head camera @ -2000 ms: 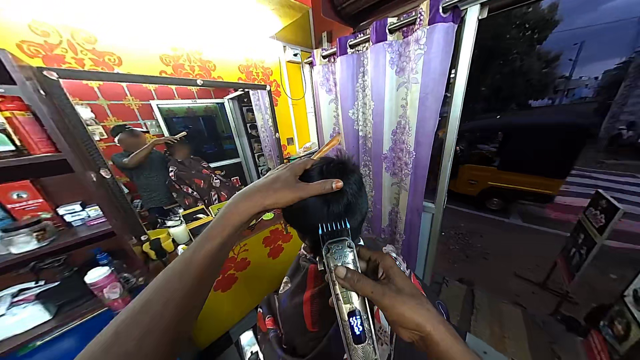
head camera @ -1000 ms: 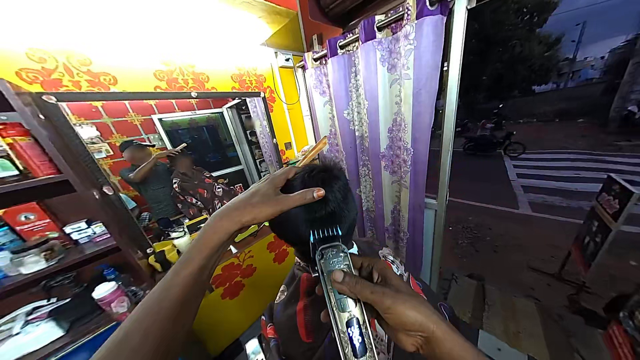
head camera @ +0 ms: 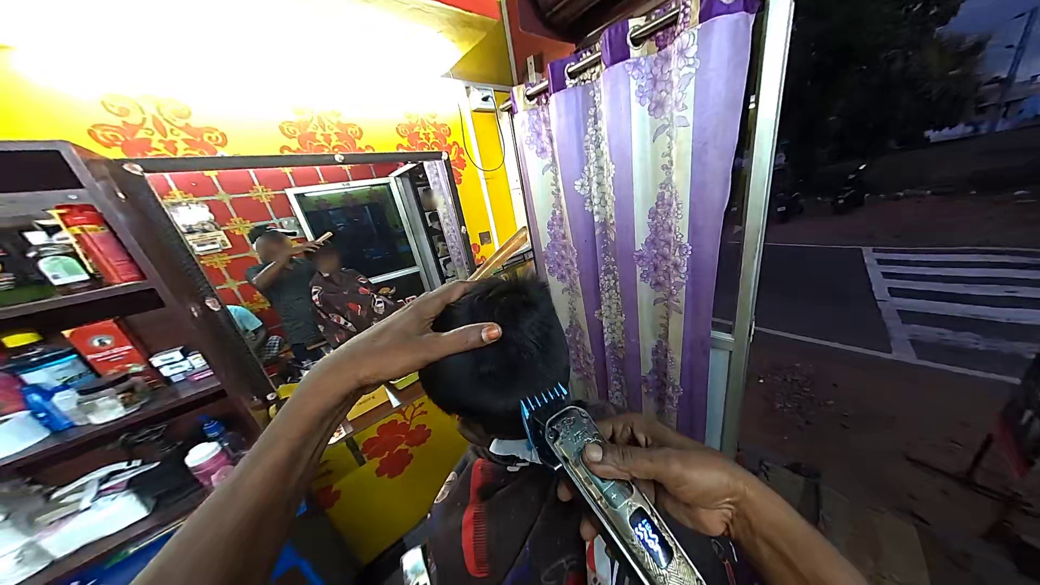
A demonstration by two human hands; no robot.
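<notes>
A seated person's head with short black hair (head camera: 508, 357) is in the middle, seen from behind. Spread across its top left is my left hand (head camera: 435, 329), with a light comb (head camera: 500, 253) jutting from beyond its fingers. My right hand (head camera: 666, 471) grips a metallic hair clipper (head camera: 605, 487) with a lit display. The clipper's blue guard comb (head camera: 544, 406) is at the lower right of the hair, near the nape. A white neck strip (head camera: 516, 451) shows above the dark patterned cape (head camera: 496, 520).
A wall mirror (head camera: 301, 161) reflects the scene. Shelves (head camera: 106, 296) with bottles and boxes stand at left. Behind the head hangs a purple floral curtain (head camera: 626, 227); a metal door frame (head camera: 760, 227) borders the road with its white-striped crossing (head camera: 959, 309).
The clipper has shifted from the middle of the back of the head to its lower right side. My left hand stays on top of the head with the comb.
</notes>
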